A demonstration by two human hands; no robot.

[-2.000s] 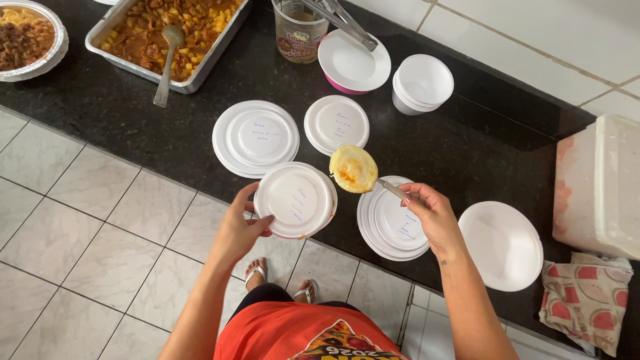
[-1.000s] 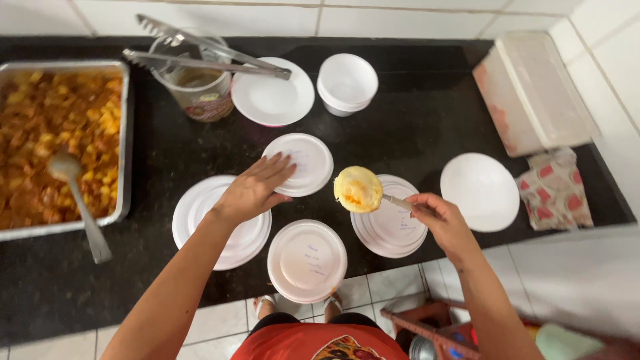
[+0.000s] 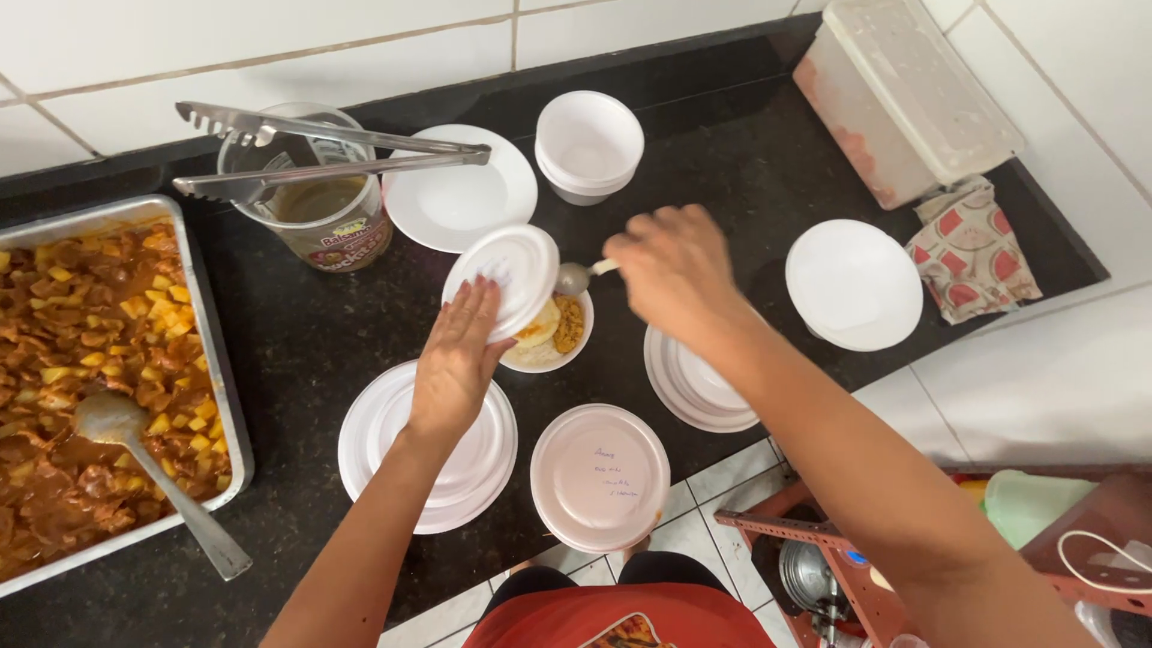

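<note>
My left hand (image 3: 461, 360) holds a small white foam lid (image 3: 508, 274) tilted up over a small white foam bowl (image 3: 562, 346). Rice, a yellow crumbly food and a round fried egg (image 3: 538, 326) lie in that bowl, partly covered by the lid. Above the bowl's rim my right hand (image 3: 675, 261), slightly blurred, grips the handle of a metal spoon (image 3: 573, 278) whose bowl is empty. Around them stand lidded foam containers: one (image 3: 601, 477) with handwriting at the counter's front edge, one (image 3: 477, 459) beneath my left forearm, one (image 3: 693, 382) partly behind my right arm.
A metal tray of stew (image 3: 236, 423) with a serving spoon (image 3: 180, 504) stands left. Metal tongs (image 3: 360, 162) span a plastic tub (image 3: 315, 229) and a white plate (image 3: 459, 202). Stacked foam cups (image 3: 589, 148), a foam bowl (image 3: 853, 283), a lidded plastic box (image 3: 909, 99) and a patterned cloth (image 3: 976, 252) are farther right.
The small container's lid has been lifted by my left hand. The egg, on the spoon one second ago, now lies in the bowl. The lidded container my left hand held two seconds ago rests on the counter.
</note>
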